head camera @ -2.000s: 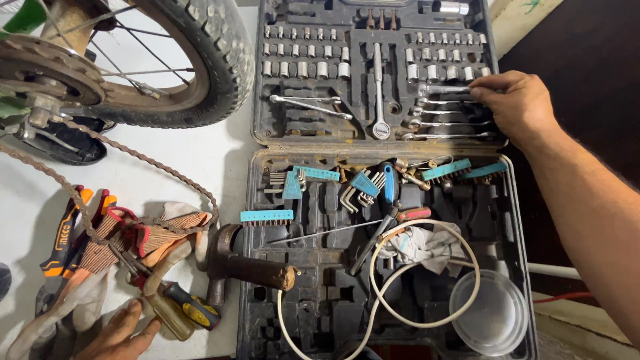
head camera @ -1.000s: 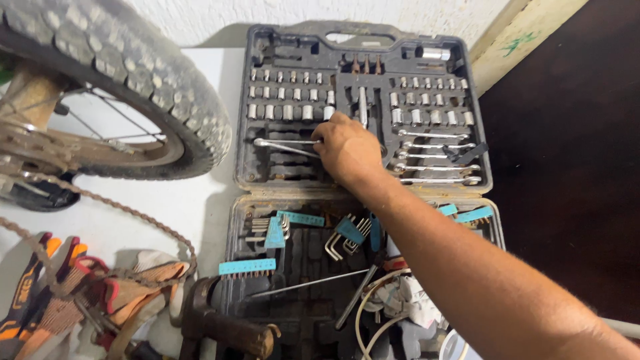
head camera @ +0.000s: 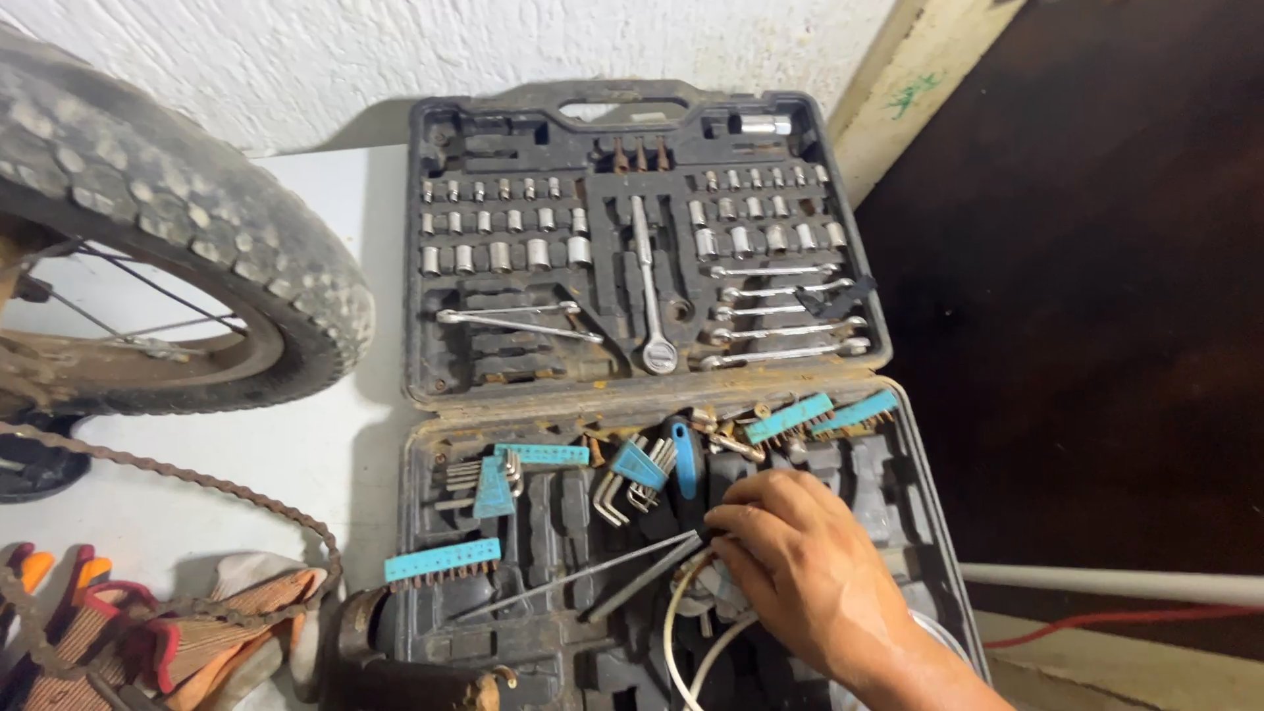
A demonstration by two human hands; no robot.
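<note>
My right hand point(head camera: 795, 568) is over the lower half of the open tool case point(head camera: 410, 513), its fingertips at the upper ends of two thin metal rods point(head camera: 642, 578); whether it grips them is hidden. Just above it lie a blue-and-black handle point(head camera: 683, 459) and a hex key set in a blue holder point(head camera: 640, 464). Under and beside the hand are a white cable point(head camera: 674, 642) and a crumpled pale cloth point(head camera: 706, 592). In the case's upper half are a ratchet wrench point(head camera: 647, 286), rows of sockets point(head camera: 502, 257) and combination wrenches point(head camera: 790, 353). My left hand is out of view.
A bicycle wheel point(head camera: 296, 257) stands at the left, with a rusty chain point(head camera: 188, 481) hanging over the white table point(head camera: 370, 434). Work gloves point(head camera: 237, 622) and orange-handled pliers point(head camera: 35, 568) lie lower left, near a hammer point(head camera: 395, 681). A dark panel point(head camera: 1066, 296) is at the right.
My right hand has moved from the wrenches at the right of the upper half, across to its middle, then down to the lower half. My left hand, earlier at the lower left, has left the view.
</note>
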